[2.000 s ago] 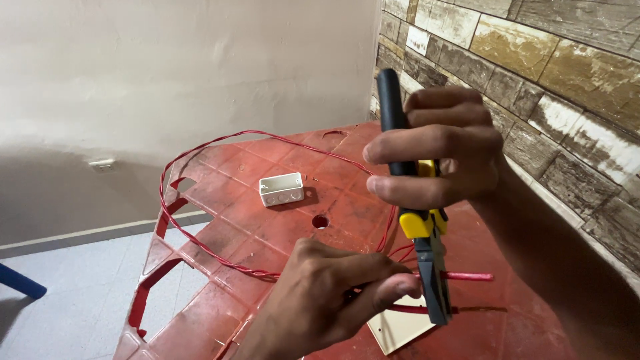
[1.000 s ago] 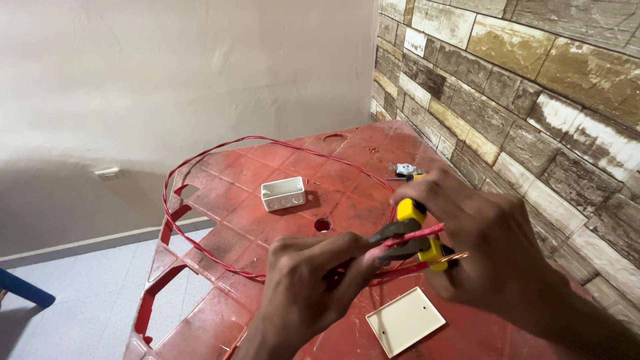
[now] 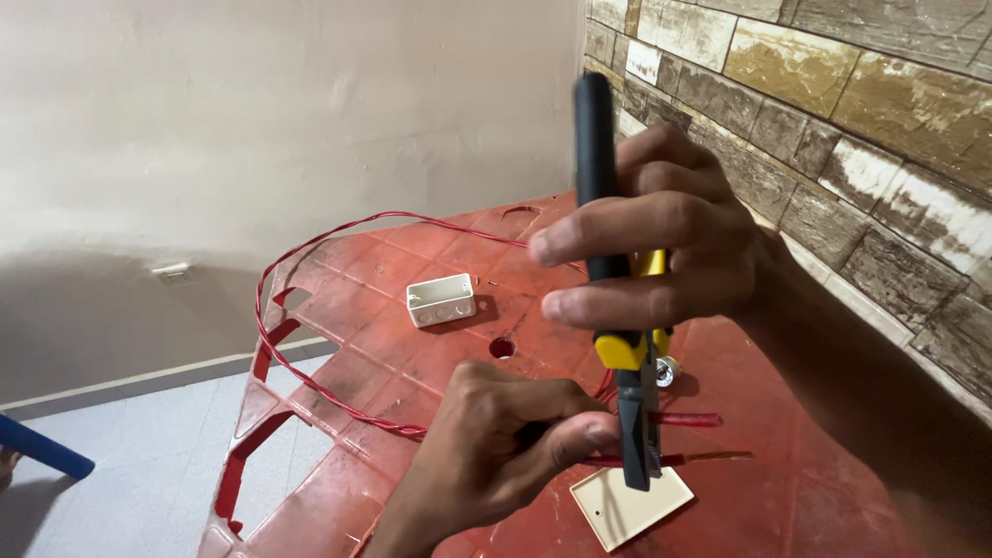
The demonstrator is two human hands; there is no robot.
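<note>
My right hand grips combination pliers with black and yellow handles, jaws pointing down. The jaws lie at two red insulated wire ends; whether they pinch them is not clear. The upper wire end is covered, while the lower one shows bare copper strands. My left hand pinches the red wires just left of the jaws. From there a twisted red cable loops round a white rectangular electrical box. Below the pliers lies a cream cover plate.
The red plastic table has a round hole and cut-outs at its left edge. A small white and metal fitting lies behind the pliers. Small screws rest near the box. A stone-clad wall stands at right, a blue tube at far left.
One second ago the pliers were held low and tilted across the wires, with my right hand beside them; now they stand upright with the handle raised, much as two seconds ago.
</note>
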